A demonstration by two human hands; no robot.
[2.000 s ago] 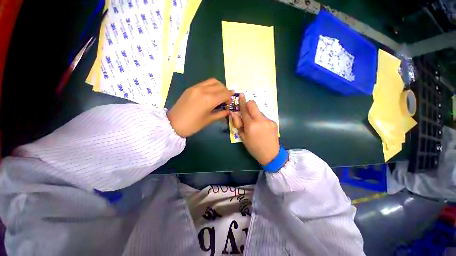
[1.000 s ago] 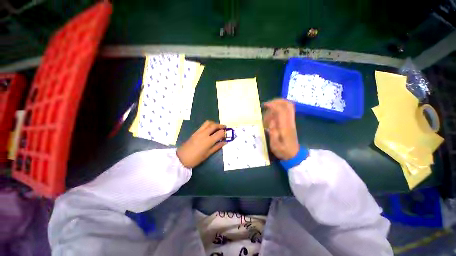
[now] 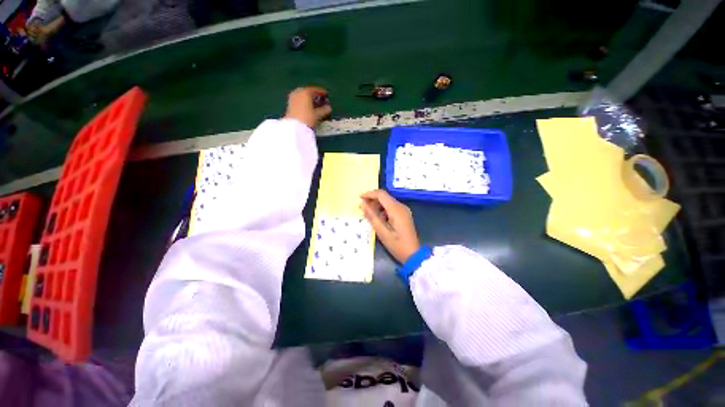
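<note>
My left hand [image 3: 304,106] is stretched forward over the pale rail at the conveyor's near edge, with a small dark module [image 3: 319,100] at its fingertips. My right hand [image 3: 392,224] is over the right edge of the adhesive sheet [image 3: 340,248], thumb and fingertips close together; whether it holds a tiny piece or tool cannot be told. The sheet is plain yellow above and white with blue print below. More dark modules lie on the green conveyor, one [image 3: 382,92] right of my left hand and one [image 3: 443,81] farther right.
A blue bin [image 3: 499,168] of small white pieces [image 3: 442,168] stands right of the sheet. Yellow liners [image 3: 584,191], a tape roll [image 3: 645,176] and a clear bag [image 3: 616,121] lie at right. Spare sheets [image 3: 215,179] are partly under my left sleeve. A red tray [image 3: 83,222] stands left. A person's hand [image 3: 44,30] shows top left.
My left hand has moved from the sheet forward to the conveyor edge, with a module at its fingers. My right hand has moved left onto the sheet's edge. The view has shifted, showing more conveyor.
</note>
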